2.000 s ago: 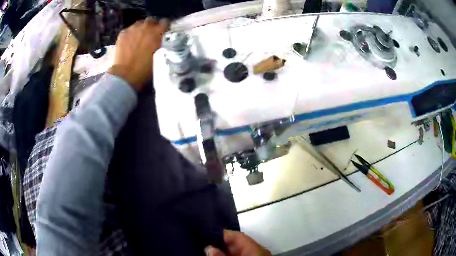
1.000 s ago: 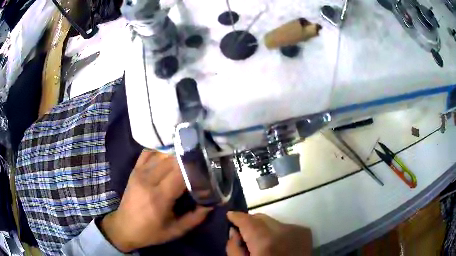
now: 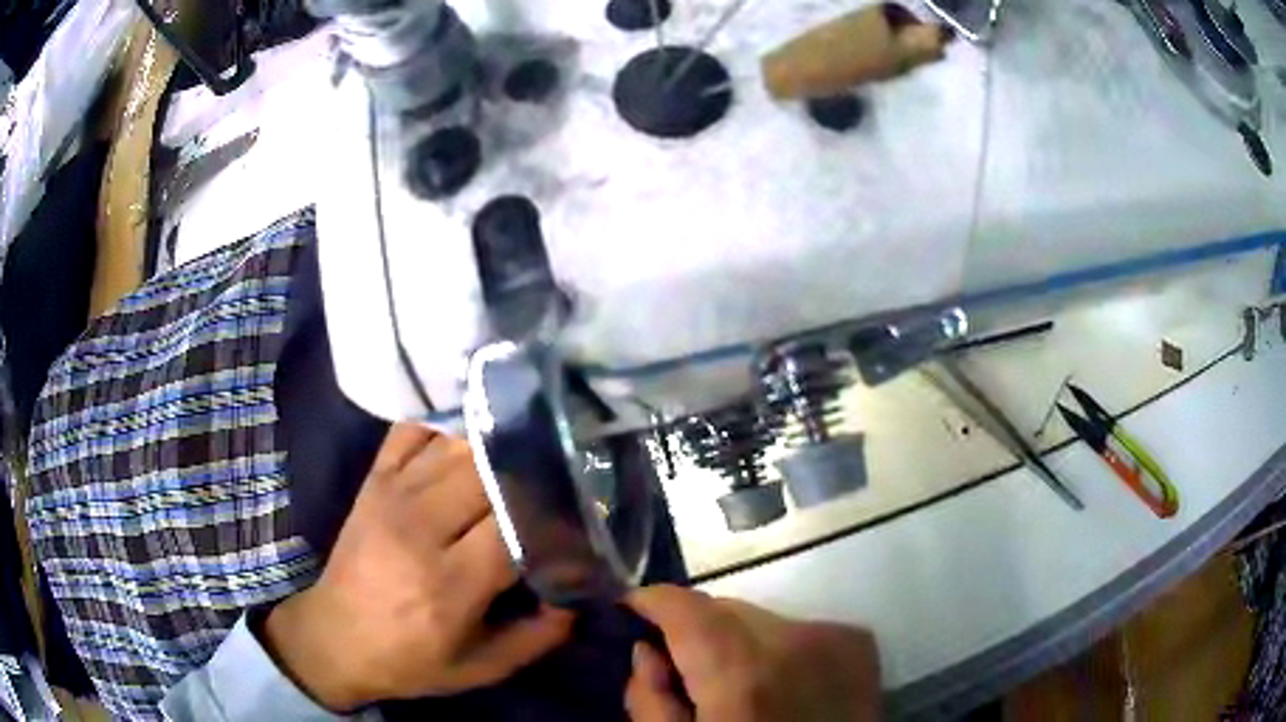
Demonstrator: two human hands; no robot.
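Note:
Plain black fabric [image 3: 327,423] runs from beside the white machine head [image 3: 705,226] down under both hands. Plaid fabric [image 3: 169,451] lies left of it. My left hand [image 3: 423,578] lies on the black fabric left of the shiny curved guard [image 3: 511,466], fingers bent, thumb pointing right. My right hand [image 3: 748,656] pinches the black fabric at the bottom centre, thumb and finger together; the picture's bottom edge cuts it off. The guard and head hide the needle area. What my left fingertips do is partly hidden.
Grey tension knobs [image 3: 824,468] stand right of the guard. Tweezers [image 3: 1008,430] and orange-and-green snips [image 3: 1124,451] lie on the white table [image 3: 903,578]. A wooden peg [image 3: 853,54] lies on the machine top. A cardboard box [image 3: 1171,656] is below right.
My left hand has come down from behind the machine head onto the black fabric. My right hand has moved up slightly near the guard. The view has moved closer, and the plaid fabric shows more.

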